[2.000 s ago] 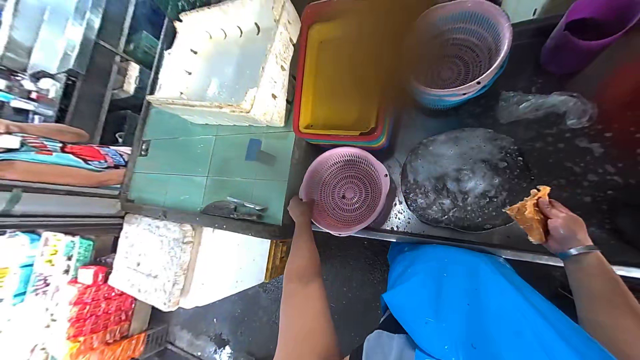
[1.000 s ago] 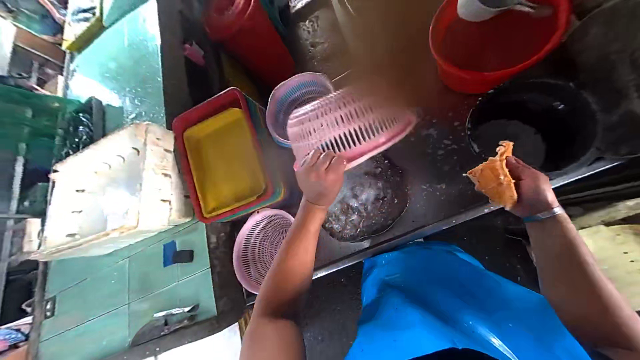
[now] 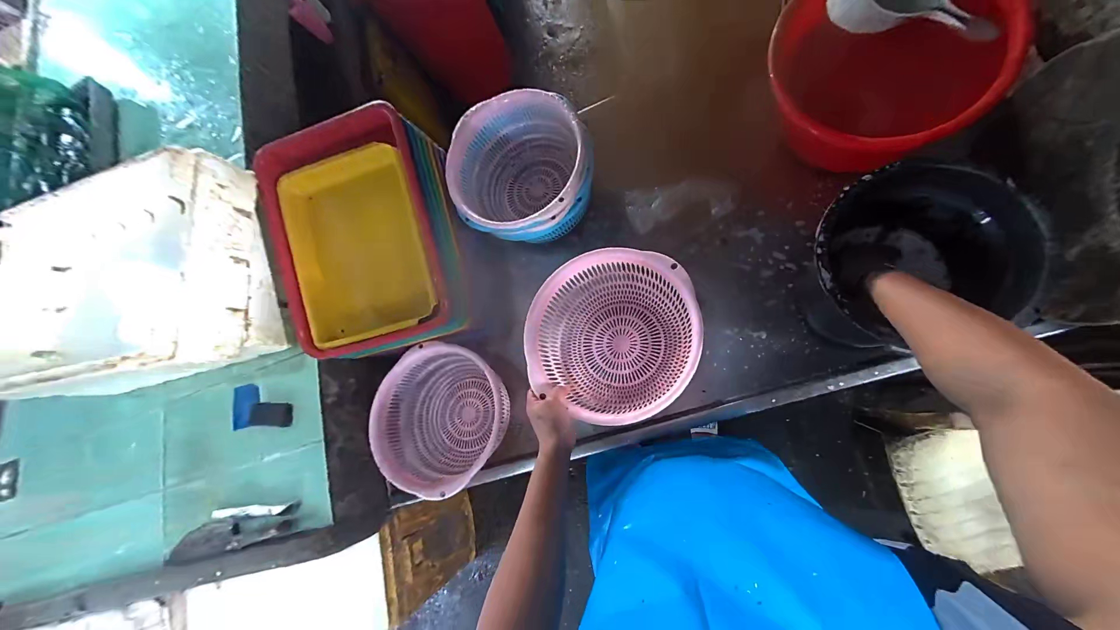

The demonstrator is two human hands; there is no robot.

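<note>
My left hand (image 3: pixel 553 420) grips the rim of a pink plastic colander (image 3: pixel 623 337), which rests on the dark wet counter in front of me. Another pink colander (image 3: pixel 439 420) sits tilted just to its left by the counter edge. My right forearm reaches into a black tub (image 3: pixel 932 236) at the right; the hand itself is lost in the dark inside, so its fingers and anything in them are hidden. Beyond the held colander stands a stack of pink and blue colanders (image 3: pixel 521 166).
A red basin (image 3: pixel 901 131) holding a white scoop (image 3: pixel 875 13) stands behind the black tub. Stacked trays, red (image 3: pixel 306 302) and yellow (image 3: pixel 363 245) on top, stand left. Farther left are a worn white foam box (image 3: pixel 140 262) and a green tiled surface (image 3: pixel 96 472) with a knife (image 3: pixel 236 529).
My left hand has lowered the raised pink colander onto the counter. My right hand, which held an orange-brown piece in both earlier frames, has gone into the black tub. The view has shifted.
</note>
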